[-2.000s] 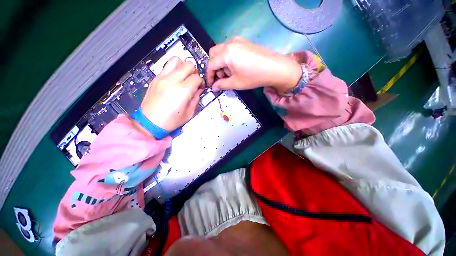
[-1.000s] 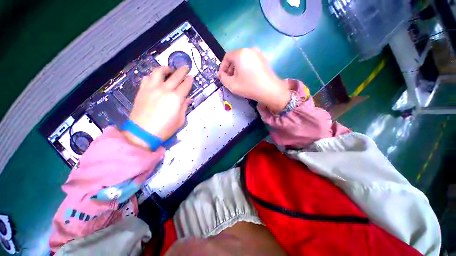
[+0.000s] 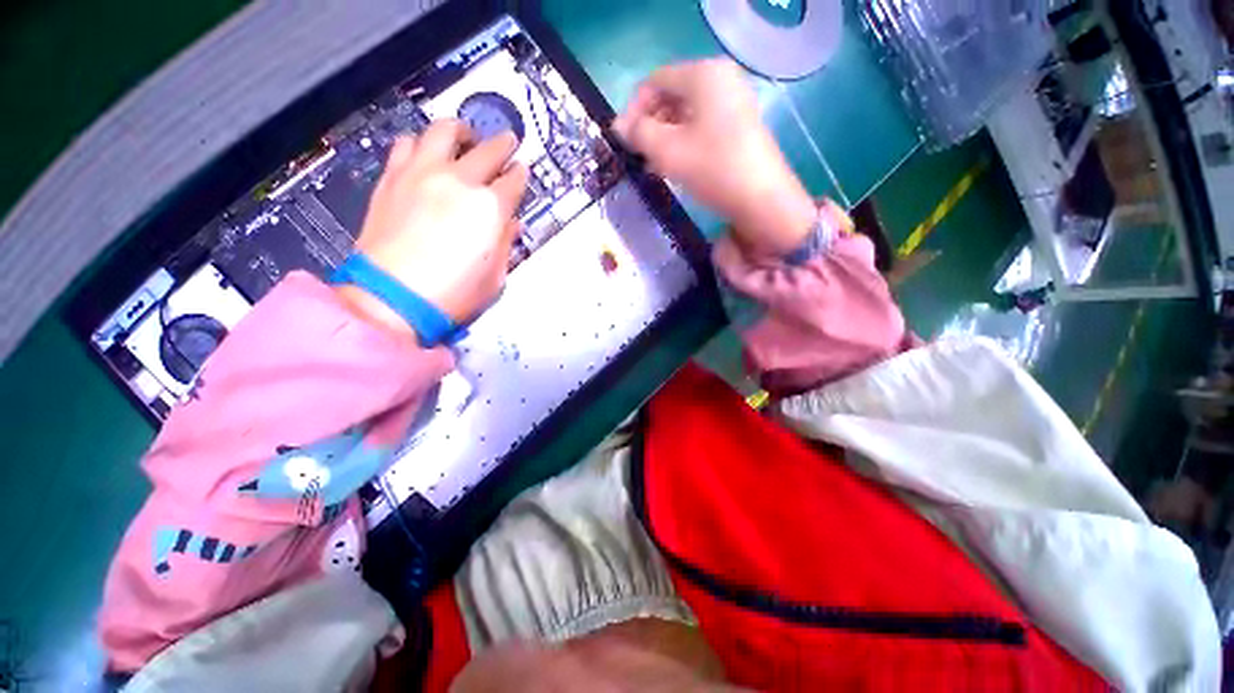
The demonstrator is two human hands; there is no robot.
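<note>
The open laptop base (image 3: pixel 541 355) lies at a slant in front of me, with its silver-white dotted plate nearest me. My left hand (image 3: pixel 443 224), with a blue wrist band, rests over the motherboard (image 3: pixel 318 224), its fingertips at the right cooling fan (image 3: pixel 487 119). Its fingers are apart and I see nothing held. The left cooling fan (image 3: pixel 194 339) shows beyond my left sleeve. My right hand (image 3: pixel 697 129) is raised over the laptop's right edge with thumb and fingers pinched together. It is blurred, and I cannot tell whether something thin is between them.
A grey ribbed strip (image 3: pixel 149 129) runs along the far left side of the green mat. A tape roll (image 3: pixel 785 38) lies at the upper right of the bench. Clear plastic trays (image 3: pixel 954 61) stand further right. The bench edge and a floor with yellow lines are beyond.
My right hand has moved from the laptop's right side up and outward. My left hand's fingers have opened from a pinch at the right fan, which is now uncovered.
</note>
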